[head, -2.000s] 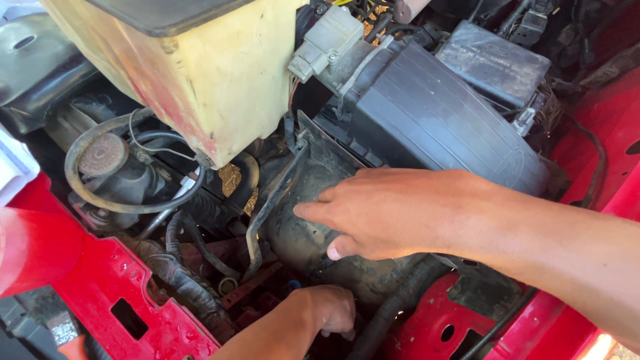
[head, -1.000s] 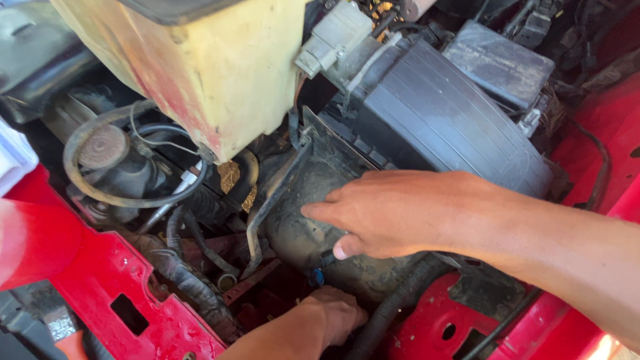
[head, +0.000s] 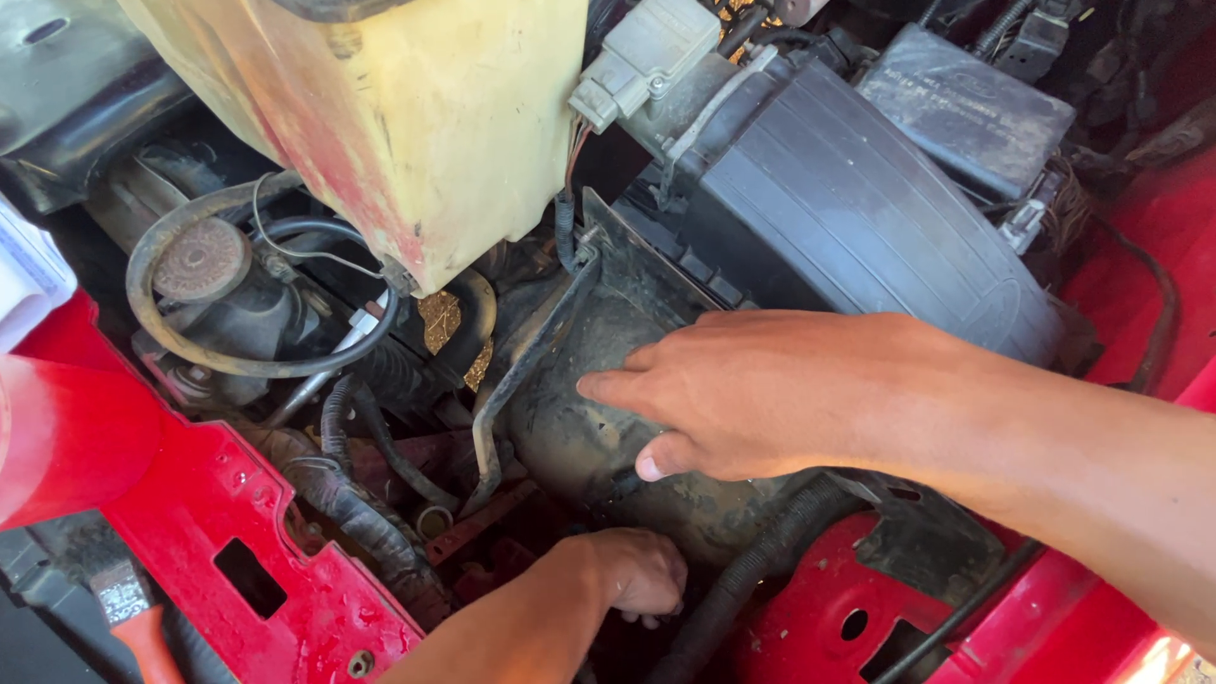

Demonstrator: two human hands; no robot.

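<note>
My right hand (head: 760, 394) rests palm down over a dirty dark canister-like housing (head: 570, 437) in the engine bay, its fingers pointing left and holding nothing that shows. Below it, my left hand (head: 636, 572) reaches into the gap under the housing with curled fingers; what the fingertips touch is hidden. A thick corrugated loom (head: 760, 560) runs just right of my left hand. The black air filter box (head: 855, 199) lies beyond my right hand, with a grey sensor unit (head: 655, 57) at its upper left.
A yellowed plastic reservoir (head: 456, 123) hangs at the upper left, beside a looped hose (head: 157, 323). The red body panel (head: 190, 475) edges the bay at lower left, near a hammer with an orange handle (head: 147, 641). A black fuse box cover (head: 969, 104) sits at upper right.
My left hand has shifted slightly and its fingers are more curled. A small blue piece seen by the housing one second ago no longer shows plainly. My right hand stays in place.
</note>
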